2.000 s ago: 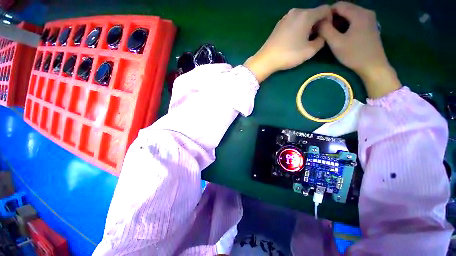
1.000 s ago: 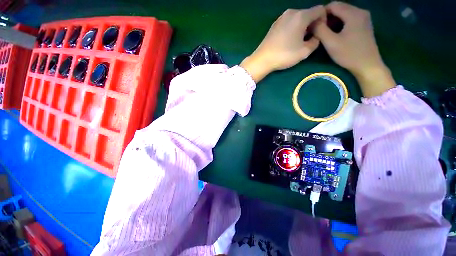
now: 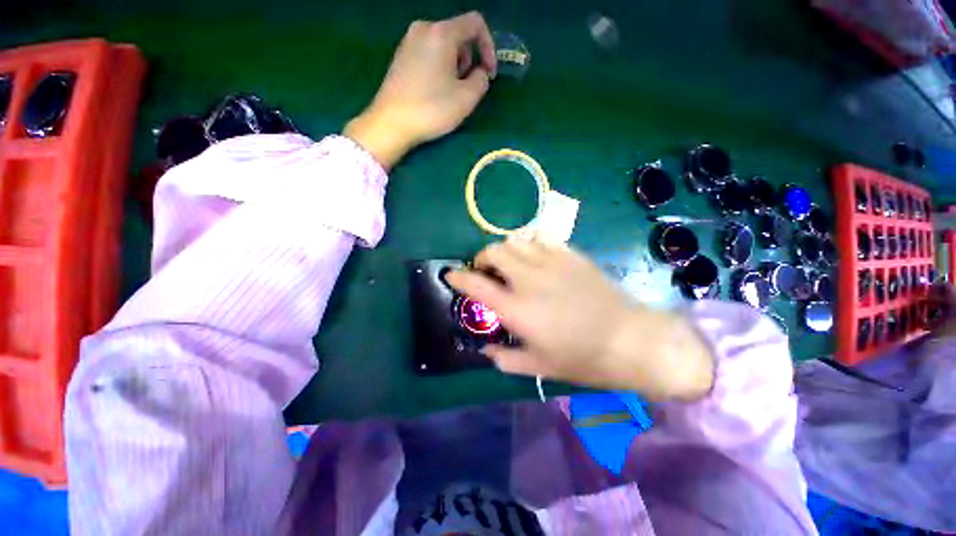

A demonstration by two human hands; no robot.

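Observation:
My left hand (image 3: 446,79) is at the top, thumb and fingers pinched at the edge of a small clear round piece (image 3: 512,56) with pale yellow marks. My right hand (image 3: 556,309), blurred, is over the black test fixture (image 3: 432,340). Its fingers are spread around a round display module (image 3: 480,315) lit red-pink on the fixture's seat; I see no clear grip on it. The hand hides the blue board. A short piece of white cable (image 3: 541,388) shows below the hand.
A yellow tape ring (image 3: 474,204) and white paper (image 3: 561,217) lie above the fixture. Red-orange trays stand at left (image 3: 89,199) and right (image 3: 847,262). Dark modules lie at upper left (image 3: 183,139) and loosely at right (image 3: 676,243). A coworker's sleeve (image 3: 881,419) is at lower right.
The view has swung right, bringing the right-hand modules and tray into sight. My hands have parted: the right came down over the fixture, while the left stayed up at the top.

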